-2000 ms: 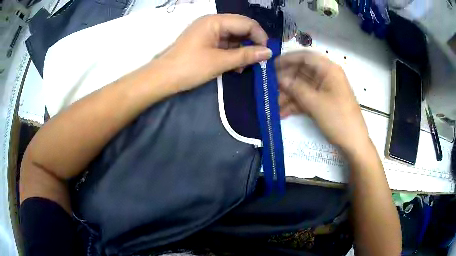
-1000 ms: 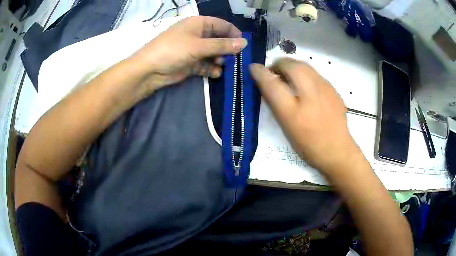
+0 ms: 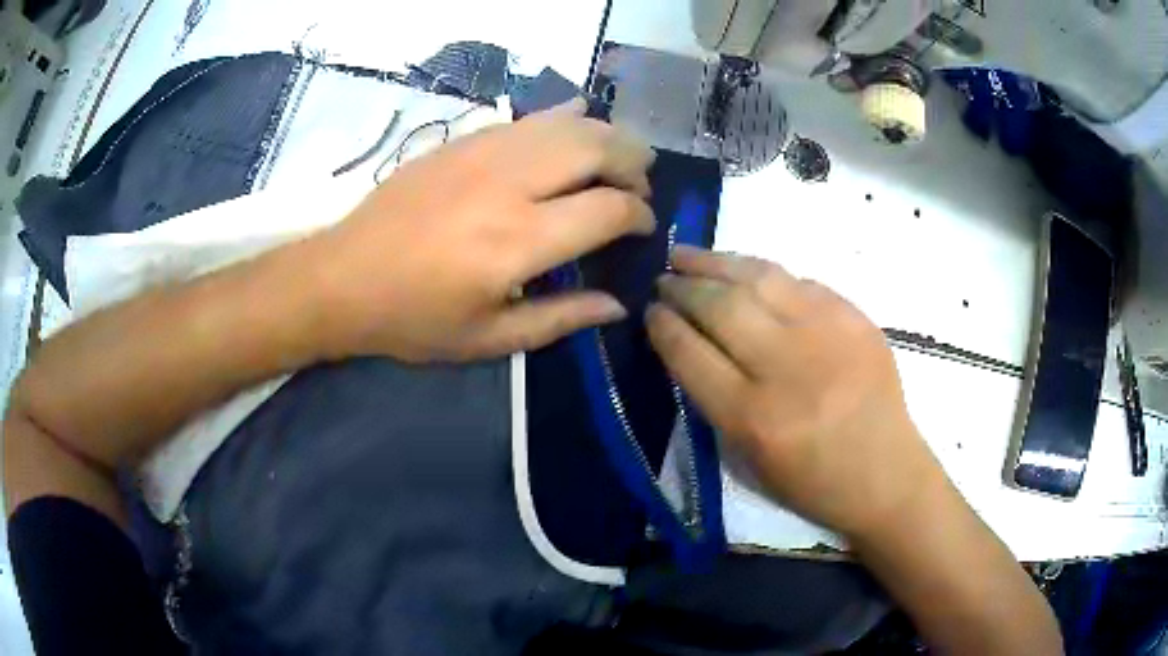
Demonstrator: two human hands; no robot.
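Observation:
The blue zip [image 3: 617, 408] is spread into a V on the dark fly piece [image 3: 557, 442], which has a white binding [image 3: 521, 474] along its curved edge. My left hand [image 3: 493, 237] lies over the upper left of the fly piece, fingers bent, thumb by the left zip tape; its fingertips press on the cloth. My right hand [image 3: 781, 372] pinches the right zip tape near its upper part. The grey garment body [image 3: 372, 500] hangs over the table edge, with the off-white panel [image 3: 167, 263] under my left forearm.
The sewing machine's metal plate [image 3: 653, 96] lies just beyond the cloth, with the cream knob [image 3: 893, 110] at the upper right. A phone [image 3: 1066, 359] with a dark screen and the thread snips [image 3: 1132, 408] lie at the right. Dark blue cloth [image 3: 1070, 160] is under the machine arm.
The zip has gone from lying narrow to a wide V. My left hand has moved off its top end onto the fly piece. My right hand has taken hold of the right tape.

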